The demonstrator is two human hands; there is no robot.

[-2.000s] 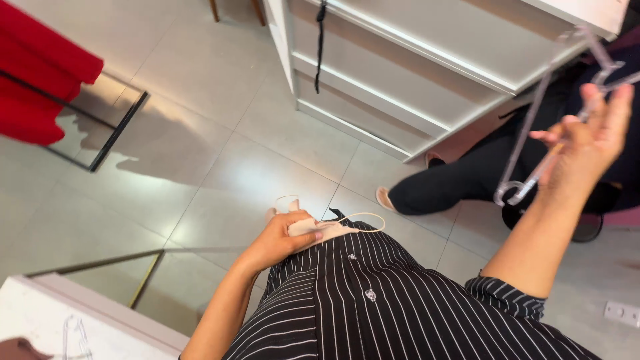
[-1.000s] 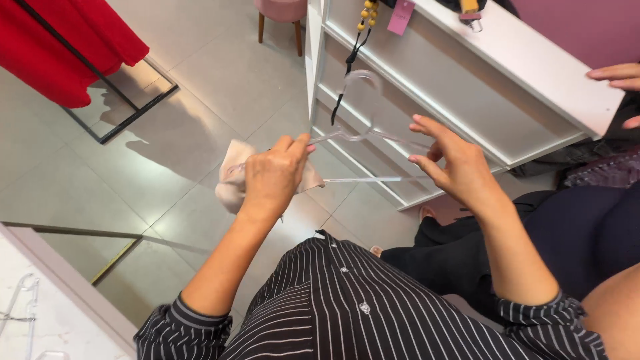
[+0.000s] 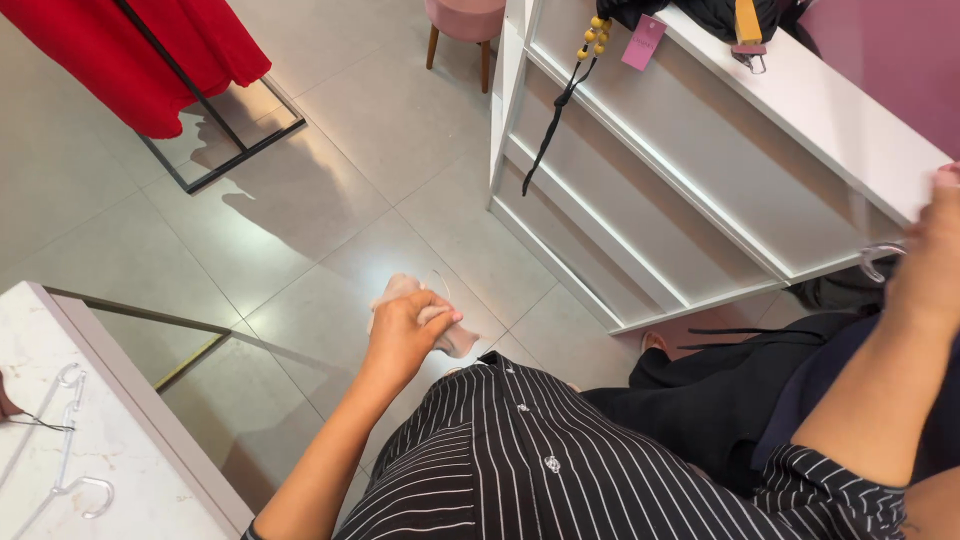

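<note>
My left hand (image 3: 409, 326) is closed around a bunched, pale pink cloth item (image 3: 459, 341) in front of my striped shirt; a thin light strap loops above the fingers. At the right edge my right hand (image 3: 934, 247), blurred, is at a clear plastic hanger (image 3: 879, 261), whose curved hook shows beside the fingers. The rest of that hanger is hard to make out, partly behind the hand and past the frame edge. Two more clear hangers (image 3: 96, 498) lie on the white marbled counter at the lower left.
A white shelf unit (image 3: 810, 112) at the upper right bears black items, a yellow strap with a clip (image 3: 748, 34) and a hanging beaded cord (image 3: 559, 101). A person in dark clothes (image 3: 712, 397) is beside me. A red garment (image 3: 142, 60) hangs over a black rack base (image 3: 247, 154). A pink stool (image 3: 465, 16) stands behind.
One second ago both hands were close together at the clear hanger, in front of me. The right hand has since moved away to the right with the hanger, while the pink cloth stays in the left.
</note>
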